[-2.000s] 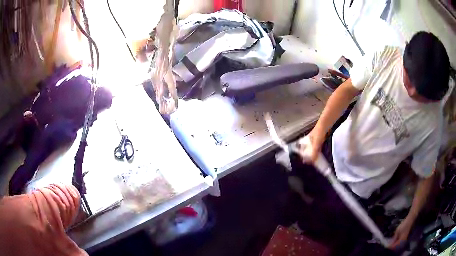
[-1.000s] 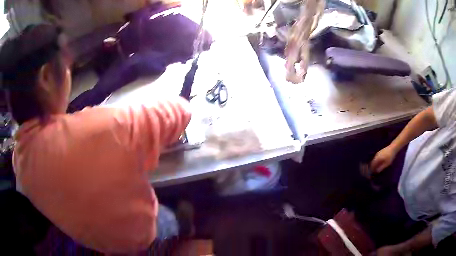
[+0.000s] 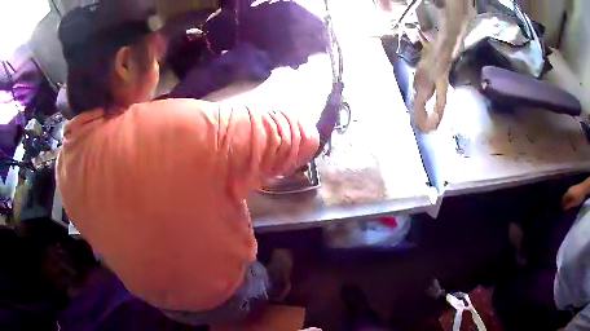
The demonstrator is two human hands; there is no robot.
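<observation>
Neither of my hands shows in the head view. Nearest in front of me, a person in an orange shirt [image 3: 155,187] leans over the white-covered ironing table [image 3: 372,126], right arm reaching across it. A metal iron [image 3: 309,176] shows partly below the sleeve; its grip is mostly hidden. A dark wrapped hose [image 3: 331,113] hangs beside the arm and partly covers the scissors [image 3: 345,117]. Dark purple cloth [image 3: 278,32] lies at the back of the table.
A padded sleeve board [image 3: 530,90] stands on the adjoining table at right, with piled grey and black garments [image 3: 498,39] behind. A hanging beige cloth [image 3: 440,71] is in front. Another person [image 3: 576,258] is cut off at right; a white strip [image 3: 464,310] lies low.
The view has swung left, so tables and scissors sit further right. The orange-shirted person is now more fully in view. The person at right, earlier holding a white strip, is mostly out of frame.
</observation>
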